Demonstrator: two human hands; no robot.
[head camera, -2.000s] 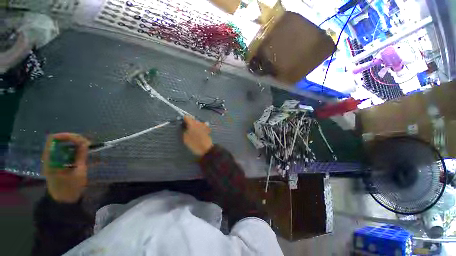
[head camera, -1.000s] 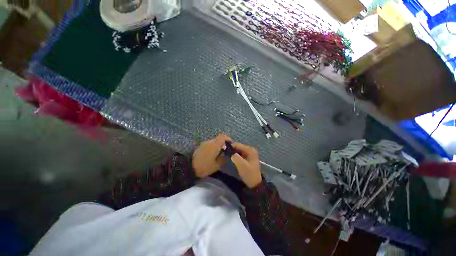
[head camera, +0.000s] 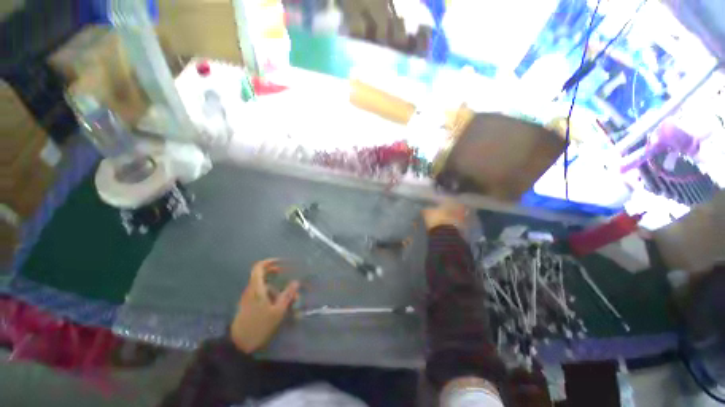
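My left hand (head camera: 266, 308) is over the front of the grey mat (head camera: 207, 262), thumb and fingers apart, with nothing clear between them. A white sleeved cable (head camera: 350, 310) lies crosswise on the mat, its left end close to my left thumb. My right hand (head camera: 449, 215) is blurred at the mat's back right, beside the pile of cable assemblies (head camera: 529, 290); its fingertips are unclear. Two or so white cables (head camera: 330, 241) with a small circuit board end lie mid-mat. Short black leads (head camera: 388, 243) lie left of my right forearm.
A white roll (head camera: 131, 189) with a clear bottle (head camera: 107, 131) stands at the left, dark leads (head camera: 159, 211) beside it. Red wired parts (head camera: 385, 159) lie behind the mat. An open carton (head camera: 505, 155) is at back right, a red-handled item (head camera: 606, 234) at right.
My hands have separated from the small dark part they held together. The cable now lies on the mat. My right arm has reached forward and right; the view has shifted.
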